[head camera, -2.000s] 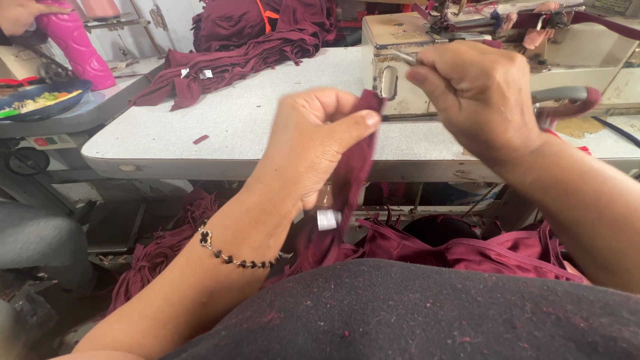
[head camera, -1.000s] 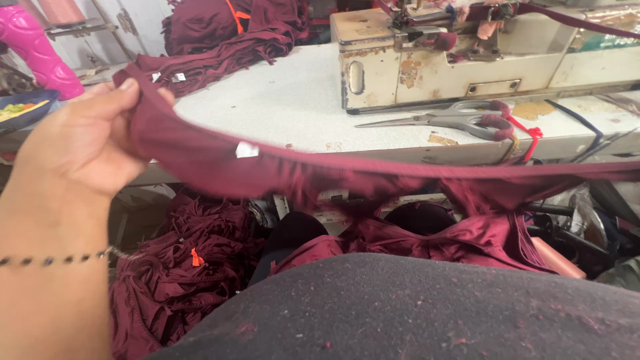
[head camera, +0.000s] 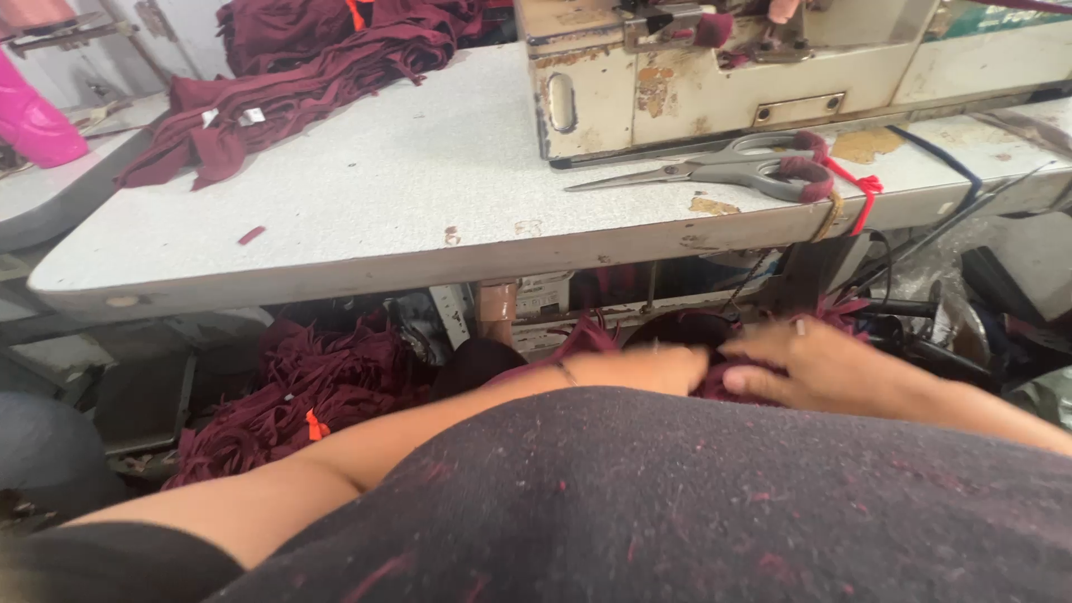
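Observation:
Both hands are low, below the table edge and just past my dark shirt, and blurred. My left hand (head camera: 662, 367) reaches across to the middle, partly hidden by the shirt. Close to its right, my right hand (head camera: 783, 364) is at maroon fabric (head camera: 737, 381), its fingers bent. Whether either hand grips the cloth cannot be made out. Above them on the tabletop lie grey scissors (head camera: 729, 170), with maroon wrapping on the handles and blades pointing left.
A worn cream sewing machine (head camera: 603, 100) stands on the white table (head camera: 360, 193). Maroon garments (head camera: 285, 109) lie at its back left. Another maroon pile (head camera: 310, 402) with an orange tie sits below. A pink bottle-like object (head camera: 33, 117) is far left.
The left hand, earlier raised at the left with a maroon strip stretched out, is now low in the middle beside the right hand. The scissors, in the right hand at first, lie on the table.

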